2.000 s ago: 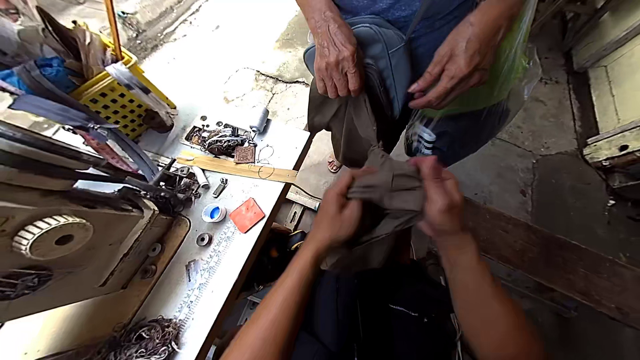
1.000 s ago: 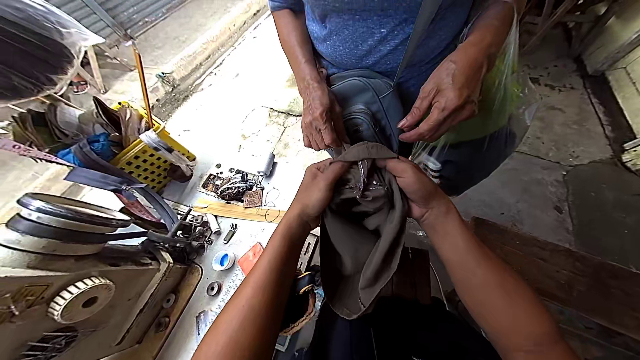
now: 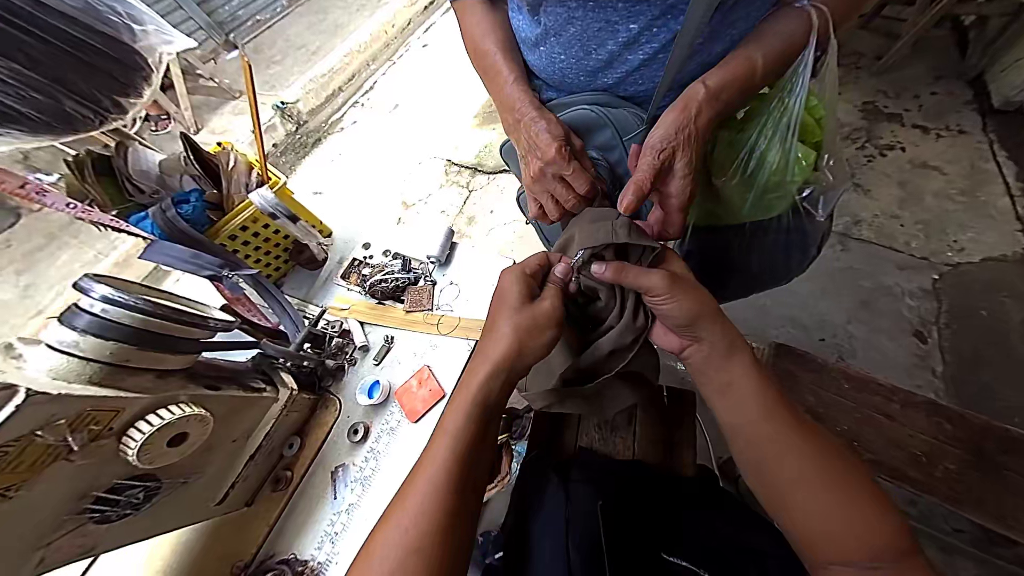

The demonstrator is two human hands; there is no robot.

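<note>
Both my hands hold a grey-brown cloth garment [image 3: 596, 360] above my lap, its upper edge folded over. My left hand [image 3: 532, 308] pinches a small metal piece, which looks like a zipper pull, between thumb and forefinger. My right hand [image 3: 668, 300] grips the cloth just right of it, thumb pointing toward the metal piece. Directly beyond the cloth are the two hands of another person [image 3: 560, 172], held before a grey-blue shoulder bag [image 3: 600, 112]. The fingers of that person's hand on the right are close to the garment's top edge; whether they touch it is unclear.
A sewing machine [image 3: 160, 480] stands at left. Its table [image 3: 432, 360] bears a wooden ruler [image 3: 384, 318], metal parts [image 3: 388, 276], an orange-red square [image 3: 418, 393] and a small blue-filled container [image 3: 373, 390]. Beyond are a yellow basket [image 3: 256, 240], a plastic bag [image 3: 760, 160] and a wooden bench [image 3: 896, 432].
The cloth, bunched two seconds ago, was then spread with its edge raised between my hands. Now my fingers are together at the metal piece. The view has swung toward the other person.
</note>
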